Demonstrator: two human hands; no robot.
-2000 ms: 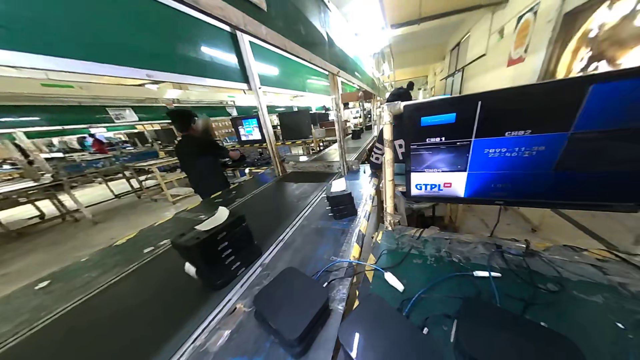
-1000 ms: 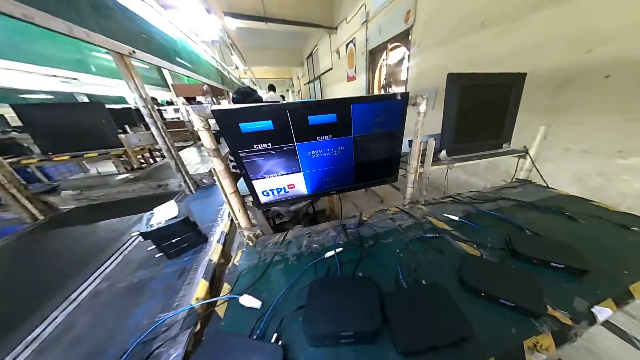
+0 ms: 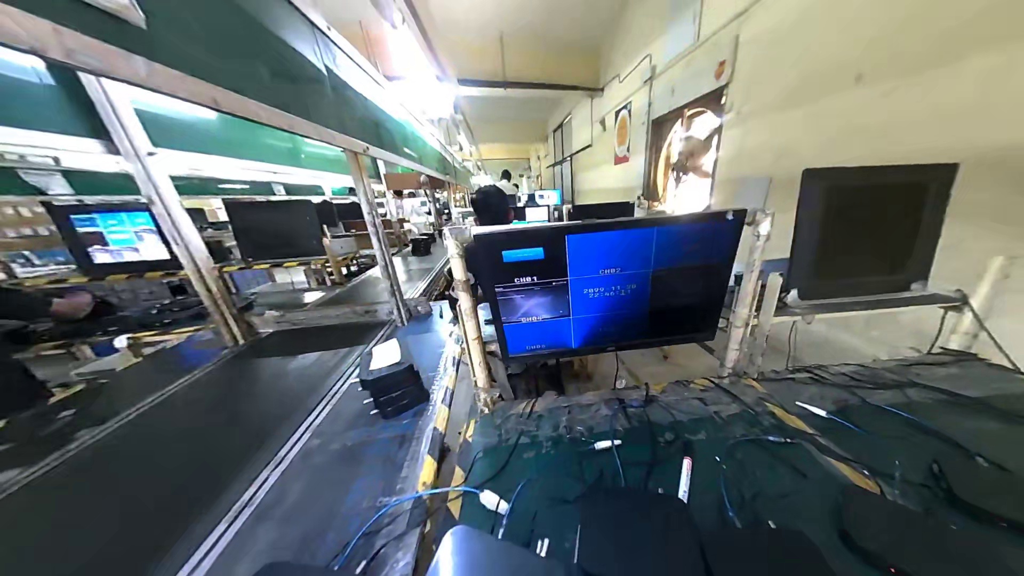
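Observation:
Neither my left hand nor my right hand shows in the head view. Several black set-top boxes [image 3: 640, 532] lie along the lower edge on a green-topped workbench. A blue cable with a white connector [image 3: 494, 502] crosses the bench's left edge. Behind the boxes lies a white marker pen [image 3: 685, 478]. A flat-screen monitor [image 3: 612, 284], split into blue panes, stands between posts at the bench's far side. To the left, a stack of black boxes [image 3: 392, 386] with a white paper on top rests beside the conveyor belt [image 3: 208, 432].
A dark monitor [image 3: 872, 230] stands on a shelf at the right wall. Striped tape [image 3: 432, 456] edges the surface beside the belt. Metal posts [image 3: 160, 200] rise along the conveyor. A person's hand [image 3: 74, 306] shows at far left, and another person's head [image 3: 490, 206] behind the monitor.
The view has swung about. The marker pen shows now but not in the earlier frames. The large stack on the belt two seconds ago is not in view now.

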